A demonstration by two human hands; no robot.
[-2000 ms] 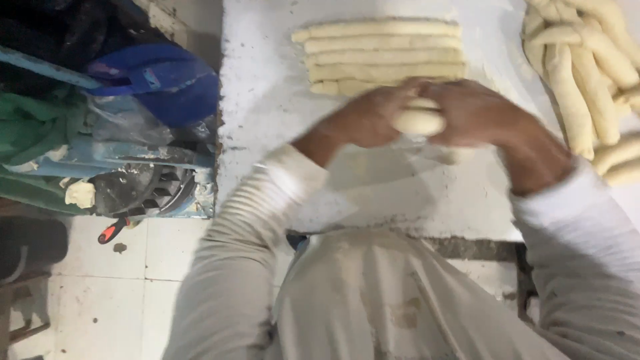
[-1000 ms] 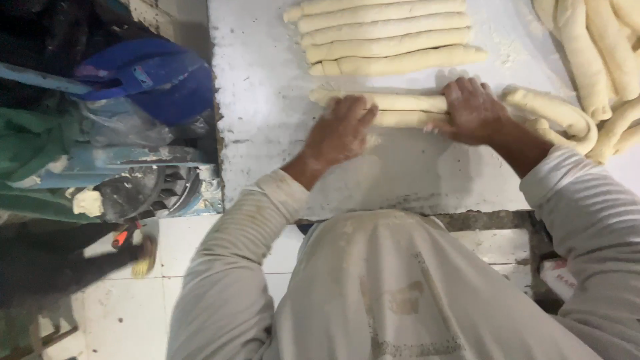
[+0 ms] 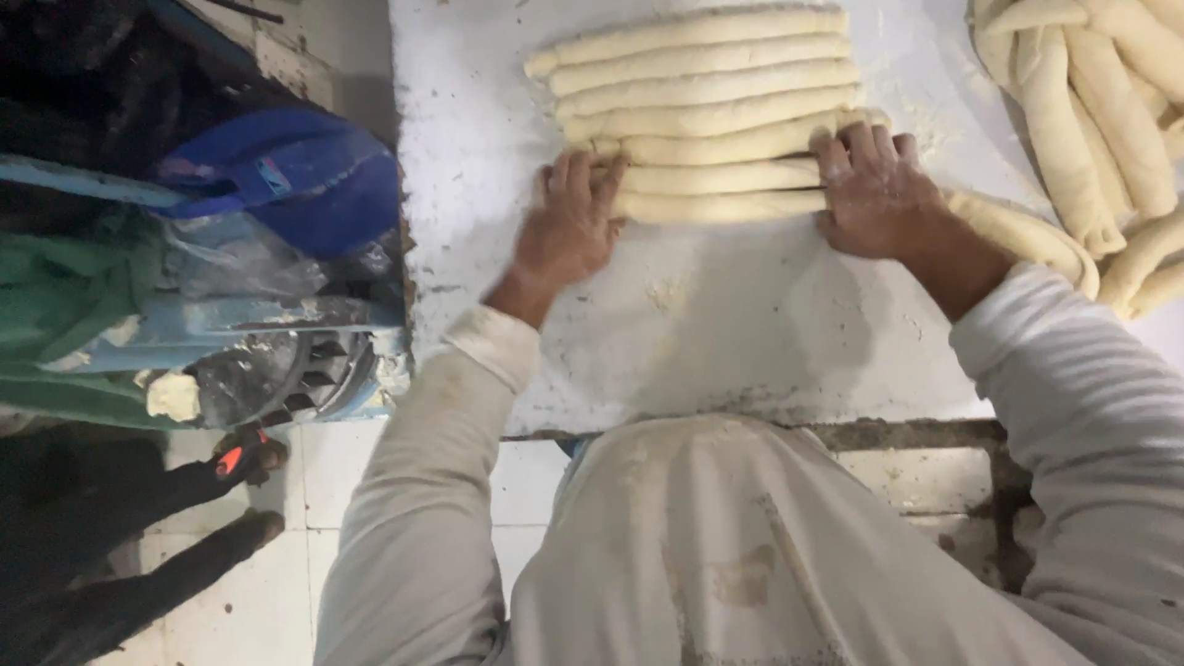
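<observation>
Several long dough ropes [image 3: 708,88] lie side by side on the white worktable [image 3: 647,314]. My left hand [image 3: 566,222] rests on the left ends of the nearest two ropes, fingers bent over them. On their right ends lies my right hand [image 3: 874,190], its fingertips reaching the rope behind. The nearest dough rope [image 3: 721,206] runs between both hands, beside the row. Whether the fingers grip the dough or only press on it cannot be told.
A heap of thicker dough strips [image 3: 1101,120] lies at the right, with a bent dough strip [image 3: 1027,236] near my right wrist. Left of the table are a blue plastic object [image 3: 287,176], a green cloth [image 3: 65,287] and a motor-like part with a fan. A person's dark-clothed legs [image 3: 139,527] show at lower left.
One second ago the nearest two ropes lay apart from the row under my hands; now they lie against it. Two seconds ago my hands were close together around dough. The person's legs have come further into view.
</observation>
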